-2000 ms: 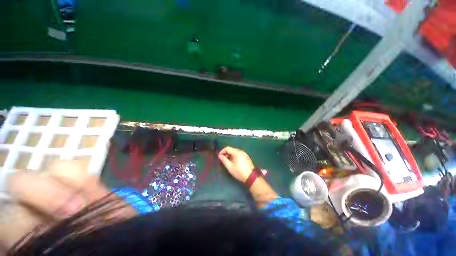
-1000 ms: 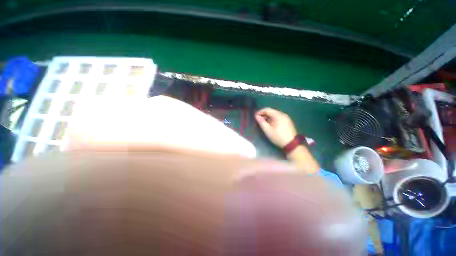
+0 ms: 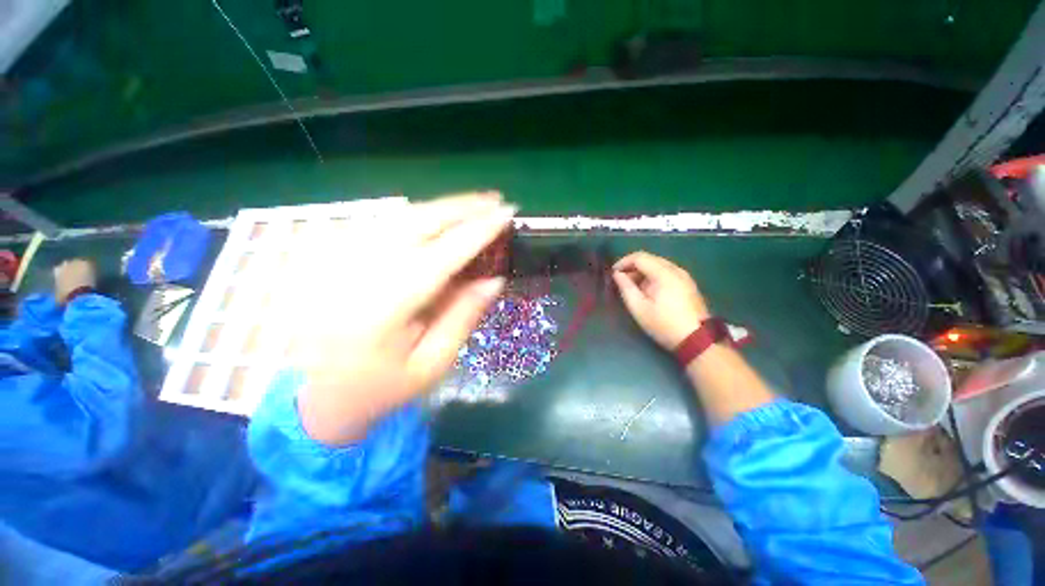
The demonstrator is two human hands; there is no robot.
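My left hand [image 3: 395, 326] is blurred, with thumb and fingers apart and nothing visible in it. It is over the right part of the white compartment tray [image 3: 218, 338], its fingertips near the heap of tiny shiny purple-silver pieces [image 3: 510, 343]. Red and dark lead wires [image 3: 579, 303] lie behind and right of the heap. My right hand [image 3: 665, 300], with a dark red wristband, is low at the right end of the wires. Its fingertips are close together; whether they hold a wire cannot be told.
A white tub [image 3: 888, 386] of silver pieces and a black round-grilled fan [image 3: 873, 286] stand right. A white round housing [image 3: 1020, 441] is at the right edge. A blue bag [image 3: 172, 248] and another person's hand [image 3: 75, 278] are left. A chipped white edge [image 3: 688, 222] borders the green conveyor.
My left hand has moved away from the camera, where it covered much of the picture, and the heap shows again. My right hand remains by the wires. The view has shifted.
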